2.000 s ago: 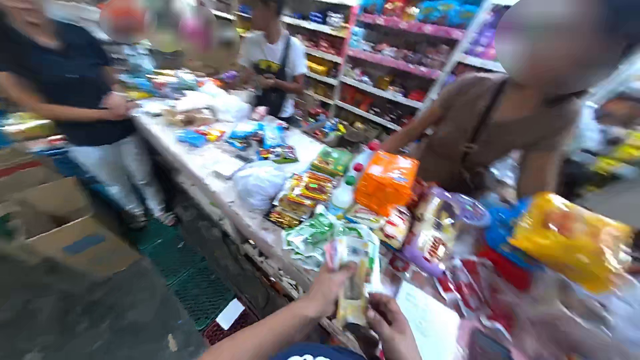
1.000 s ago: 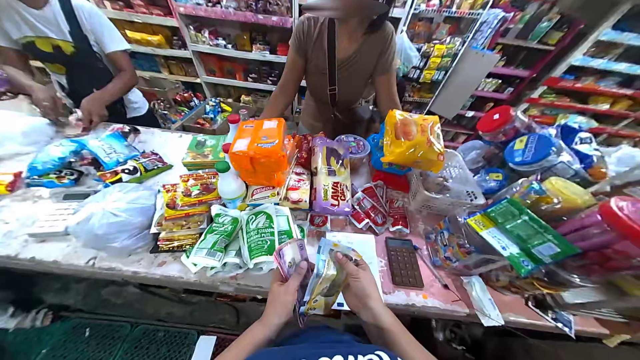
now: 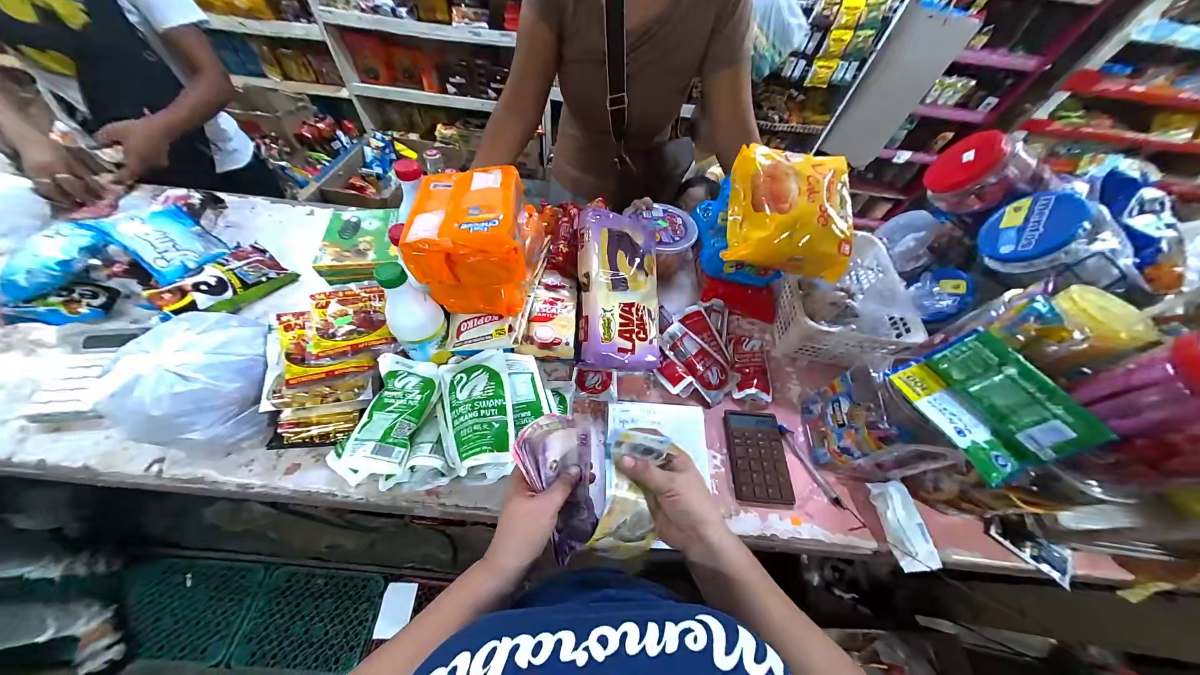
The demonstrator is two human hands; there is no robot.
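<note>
My left hand [image 3: 536, 511] grips a fanned bundle of purple and pinkish banknotes [image 3: 565, 450] over the counter's front edge. In my right hand [image 3: 677, 489] are yellowish banknotes [image 3: 623, 506], close beside the other bundle. Behind the notes lies a white sheet of paper [image 3: 689, 427] with handwriting. A brown calculator [image 3: 757, 457] sits right of the sheet, with a pen [image 3: 814, 466] beside it. Green-and-white Silver Swan pouches [image 3: 478, 412] lie to the left of my hands. Farther back are a purple Lava Cake pack [image 3: 619, 291] and red sachets [image 3: 696, 354].
A person in a brown top [image 3: 647, 75] stands across the counter [image 3: 216, 473]; another person's hands [image 3: 131, 150] are at the far left. A tied white plastic bag [image 3: 187, 380], an orange snack pack [image 3: 466, 239], a plastic basket [image 3: 844, 314] and lidded jars [image 3: 1041, 234] crowd the top.
The view has swung from along the counter to facing it. Two seconds ago my hands were together at the notes; now each holds its own bundle, slightly apart.
</note>
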